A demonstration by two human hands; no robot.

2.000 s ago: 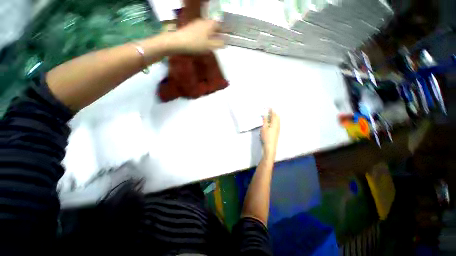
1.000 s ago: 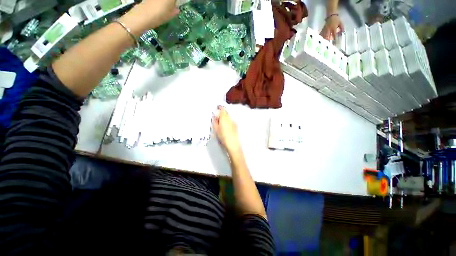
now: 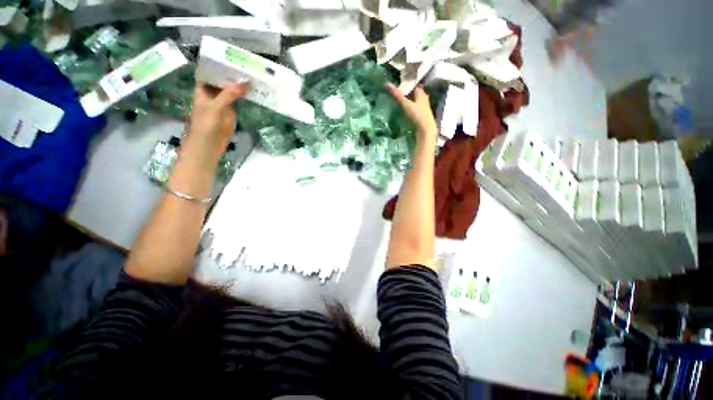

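Note:
My left hand (image 3: 216,109) grips a white carton (image 3: 252,76) with a green picture, held tilted over the bottle pile at upper left. An end flap shows at its right end. My right hand (image 3: 416,109) reaches into the right side of the pile of pale green bottles (image 3: 340,109), beside the heap of open cartons (image 3: 485,39). Its fingers are apart; no object shows clearly in it. Thin white inserts (image 3: 285,223) lie side by side on the table in front of me.
A short carton row (image 3: 471,291) lies right of the inserts. Stacked cartons (image 3: 594,203) stand at right, with a reddish-brown cloth (image 3: 457,180) left of them. An orange and yellow object (image 3: 580,375) sits at the table's right corner. Blue cloth (image 3: 47,164) lies at left.
My left hand now holds a carton in clear view. My right hand has moved from the near table area up to the bottle pile. The view has shifted, showing more of the heap.

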